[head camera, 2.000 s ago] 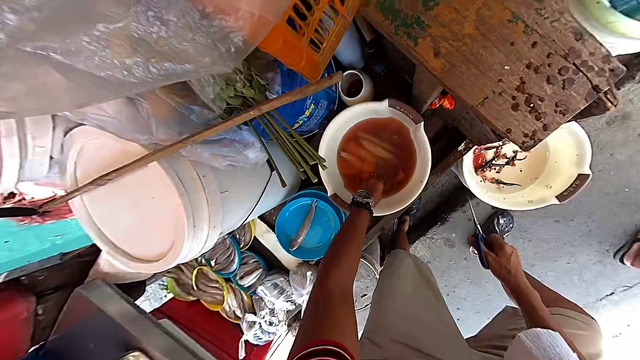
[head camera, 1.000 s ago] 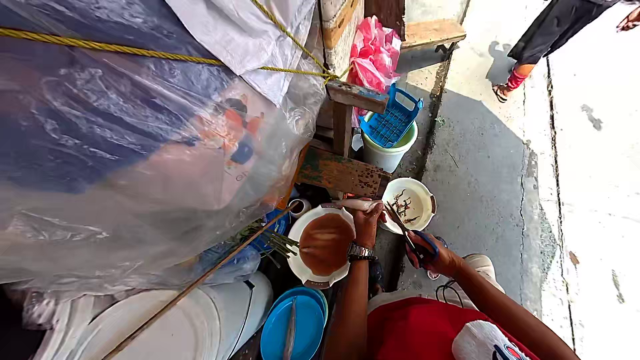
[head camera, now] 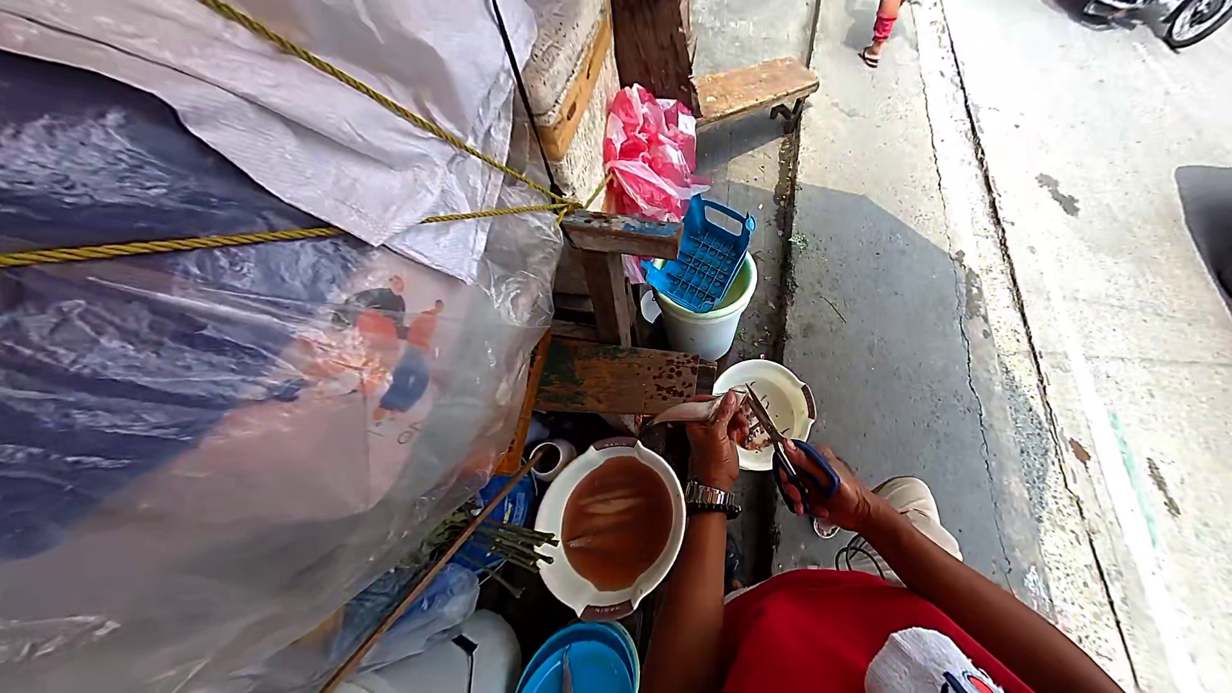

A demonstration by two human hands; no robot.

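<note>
My left hand (head camera: 715, 441), with a metal watch at the wrist, grips a pale, slender fish (head camera: 685, 412). My right hand (head camera: 830, 491) holds scissors (head camera: 762, 416) with dark blue handles, the blades pointing at the fish's end by my left fingers. Below them is a cream basin (head camera: 797, 397) with dark red scraps inside. To the left of my left wrist stands a white basin (head camera: 556, 500) of reddish-brown water with fish in it. A blue basin (head camera: 539, 669) holding a fish is at the bottom edge.
A wet wooden board (head camera: 616, 375) juts out beside the basins. Behind it stands a white bucket (head camera: 707, 332) with a blue plastic basket (head camera: 707, 260) on top, near a pink plastic bag (head camera: 650, 154). Clear plastic sheeting (head camera: 433, 481) covers the left side. A person's leg (head camera: 883, 24) shows far off.
My left hand was in the reddish water two seconds ago; now it holds a fish over the cream basin. The scissors have come up to the fish. The view has swung strongly.
</note>
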